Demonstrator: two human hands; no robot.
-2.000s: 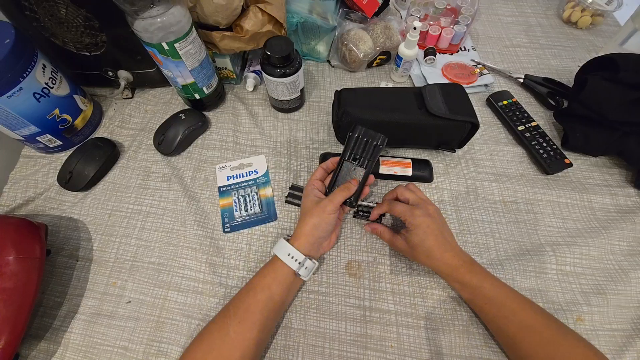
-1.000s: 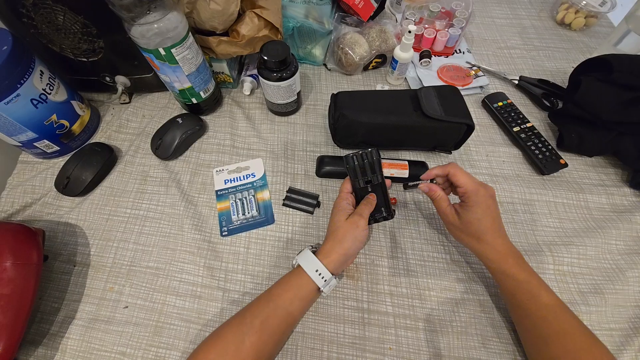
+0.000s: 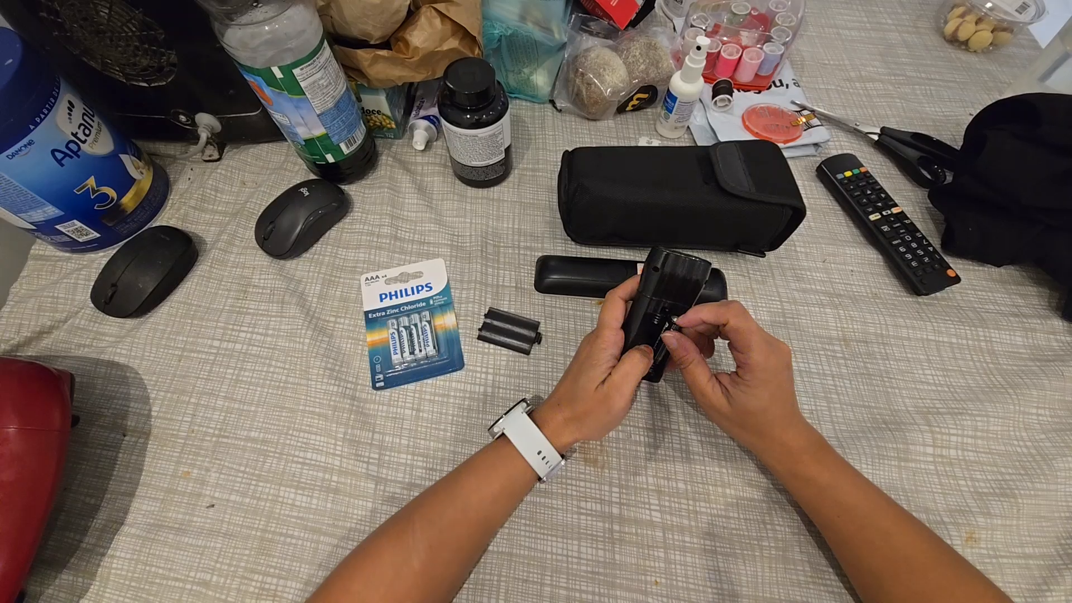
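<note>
My left hand (image 3: 599, 377), with a white-strapped watch on the wrist, holds a black handheld device (image 3: 666, 293) upright, its battery bay partly visible. The fingertips of my right hand (image 3: 741, 364) pinch together at the device's right side; whether a small battery is between them is hidden. On the cloth left of my hands lies a black battery cover (image 3: 509, 330). Further left is a blister pack of AAA batteries (image 3: 412, 327). Behind the device lies a slim black remote (image 3: 582, 276), partly covered by it. A black fabric case (image 3: 678, 197) rests just beyond.
Two black computer mice (image 3: 144, 272) (image 3: 301, 219) lie at the left, near a blue formula tub (image 3: 75, 159) and a plastic bottle (image 3: 293, 92). A dark pill bottle (image 3: 475, 126) stands behind. At the right are a TV remote (image 3: 888, 224), scissors (image 3: 909, 151) and black cloth (image 3: 1013, 184).
My right hand has come from the right back against the device. The device is turned compared with one second ago, when its open compartments faced up. My left hand has let go of the battery cover's area.
</note>
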